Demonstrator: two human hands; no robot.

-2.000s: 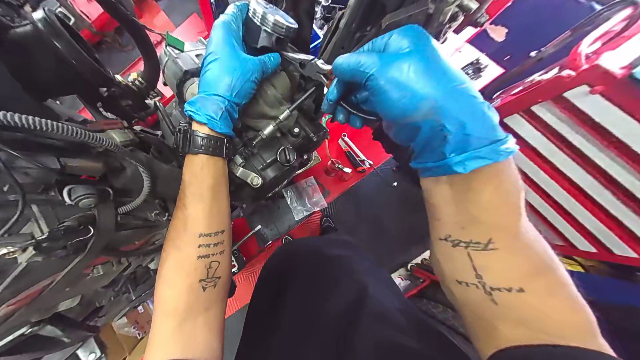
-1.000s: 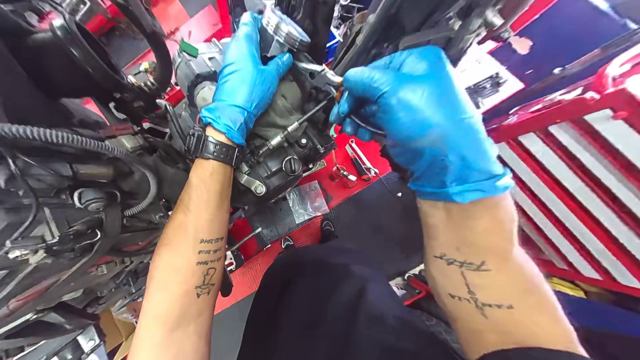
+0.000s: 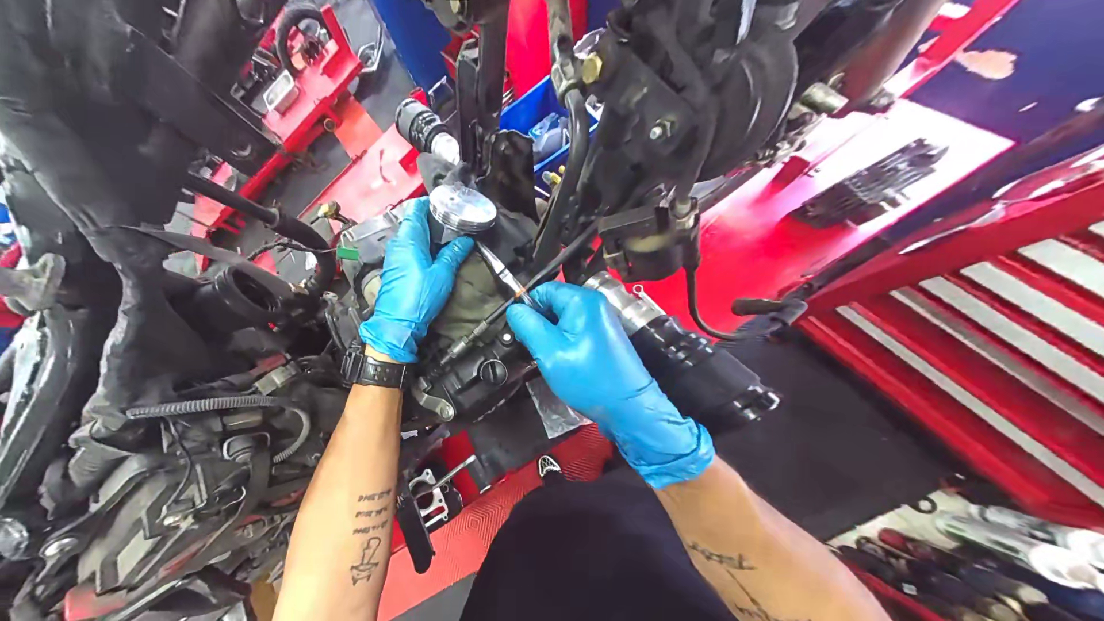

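In the head view my left hand (image 3: 412, 280), in a blue nitrile glove, grips an engine piston (image 3: 462, 210) by its side, with the shiny crown facing up. The piston sits over the opened motorcycle engine (image 3: 483, 371), above a grey-green cloth (image 3: 470, 297). My right hand (image 3: 591, 371), gloved alike, is closed on slim metal pliers (image 3: 502, 272), whose tips reach the piston's lower edge. What lies between the tips is too small to tell. A thin cable or rod with a threaded end (image 3: 474, 336) runs across the engine between my hands.
Motorcycle frame parts and hoses surround the engine. At right stands a red tool chest (image 3: 957, 345); a finned cylinder block (image 3: 871, 185) lies on a white sheet (image 3: 940, 129) behind. A black shock absorber or similar cylinder (image 3: 699, 362) is beside my right hand. A blue bin (image 3: 528, 112) is beyond the piston.
The view has shifted, showing more of the floor and bench ahead. My left hand stays on the piston, and my right hand still holds the pliers against its lower edge.
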